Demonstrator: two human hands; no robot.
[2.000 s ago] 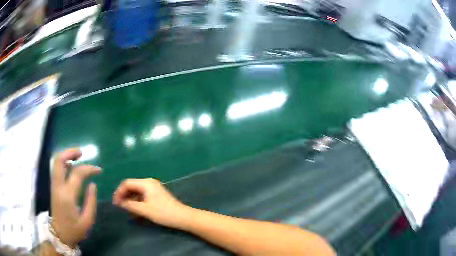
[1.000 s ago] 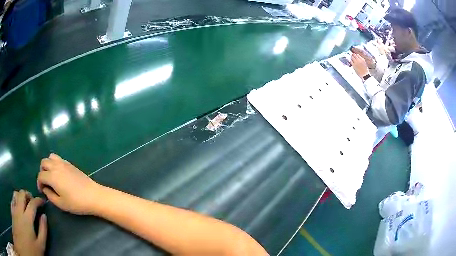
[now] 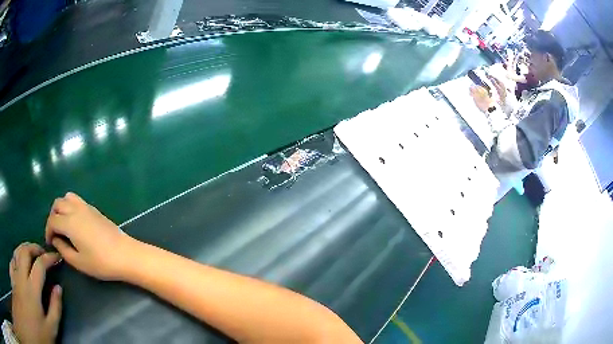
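My right hand (image 3: 87, 236) rests at the edge between the green conveyor belt (image 3: 269, 91) and the dark bench surface (image 3: 249, 235), its fingers curled; I cannot tell whether anything is between them. My left hand (image 3: 35, 289) is at the lower left corner beside it, partly cut off by the picture's edge, with fingers bent and thumb apart. No object shows in it. The fingertips of both hands are close together near the bench edge.
White foam padding sheets (image 3: 420, 168) with rows of dark holes lie at the right end of the bench. Wrinkled clear tape (image 3: 296, 161) sticks at the bench edge. A person (image 3: 538, 121) works beyond the sheets. A white plastic bag (image 3: 527, 306) is at lower right. A grey post (image 3: 162, 20) stands across the belt.
My view has swung to the right since two seconds ago, so the left-side white sheets are out of view. Both hands have come closer together at the bench edge.
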